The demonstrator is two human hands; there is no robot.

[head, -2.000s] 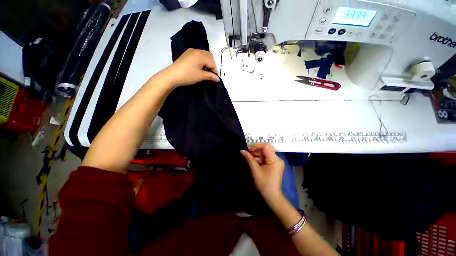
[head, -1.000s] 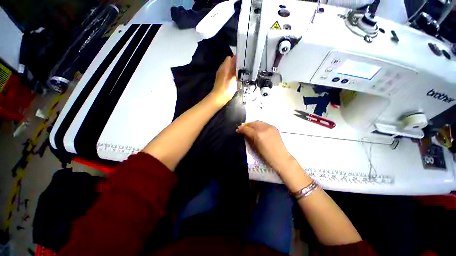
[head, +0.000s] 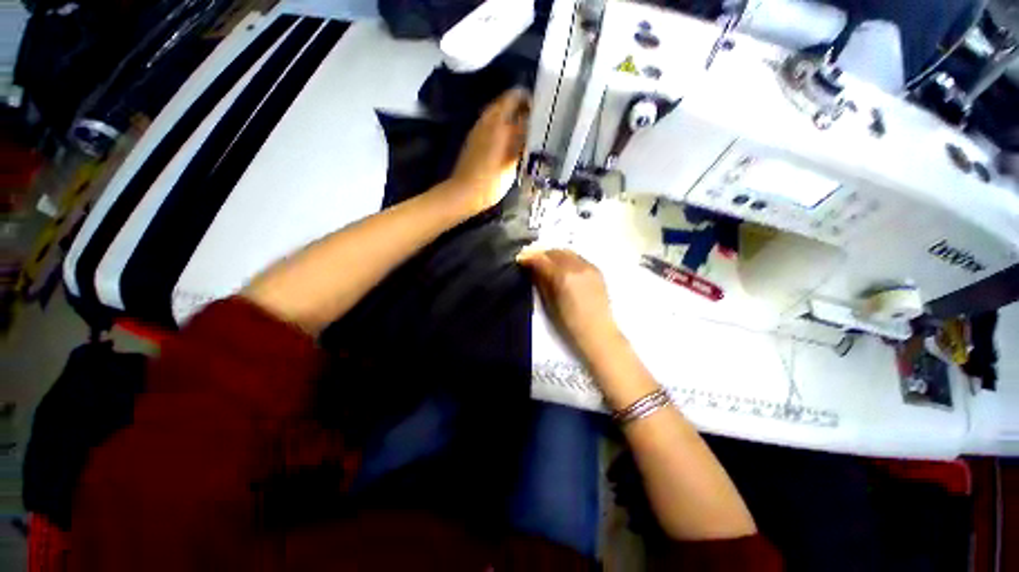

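A long black cloth (head: pixel 469 291) runs from beyond the needle area over the table's front edge onto my lap. Its right edge lies by the presser foot (head: pixel 536 209) of the white sewing machine (head: pixel 693 123). My left hand (head: pixel 489 151) lies on the cloth just left of the presser foot, blurred, its fingertips partly hidden by the machine head. My right hand (head: pixel 568 288) pinches the cloth's right edge just in front of the presser foot.
Black strips (head: pixel 212 156) lie parallel on the table's left end. Red-handled snips (head: pixel 684 277) and dark scraps (head: pixel 702 237) lie under the machine arm. A white object (head: pixel 488 31) lies behind the cloth. A loose thread and ruler marks (head: pixel 760 408) show along the front edge.
From two seconds ago, both hands and the cloth have moved up to the needle area. Over the last second the hands stay at the presser foot while the view tilts and shifts.
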